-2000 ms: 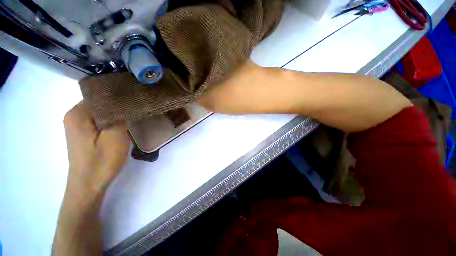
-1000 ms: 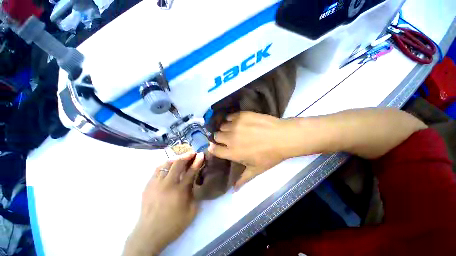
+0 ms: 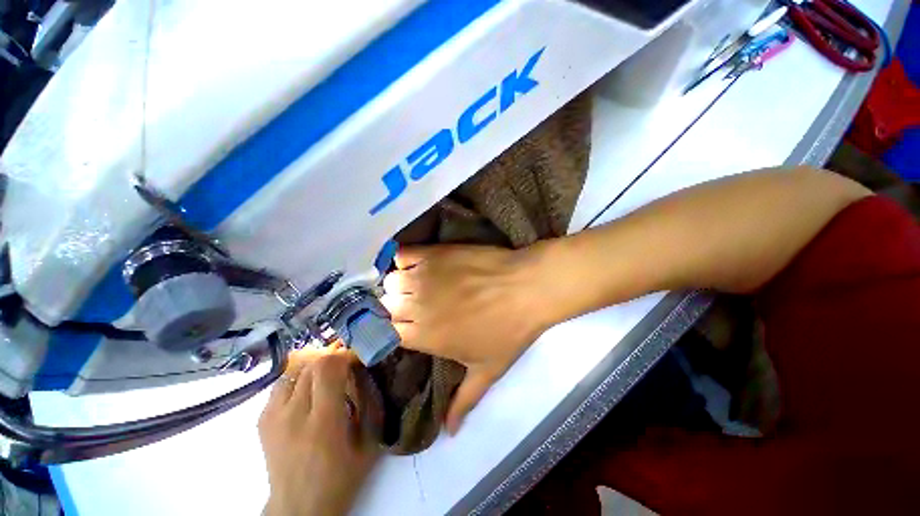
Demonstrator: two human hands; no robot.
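The brown woven garment piece [image 3: 540, 176] lies bunched under the arm of the white sewing machine [image 3: 333, 131], and part of it shows between my hands. My left hand [image 3: 321, 433] has its fingertips at the lit needle area, at the cloth's left edge. My right hand [image 3: 469, 302] lies flat on the cloth just right of the grey-blue block [image 3: 370, 336], with the thumb spread toward the table's front. The needle and presser foot are hidden by the block and my fingers.
Red-handled scissors [image 3: 832, 35] and thin metal tools with a pink part [image 3: 772, 52] lie at the table's far right. A measuring tape [image 3: 605, 388] runs along the table's front edge. A grey tension knob [image 3: 185, 310] and curved metal guard [image 3: 151, 433] stand left of the needle.
The view has moved closer to the machine head. Both hands, earlier on the cloth's front part, are now at the needle area. More cloth bunches below the block than one second ago.
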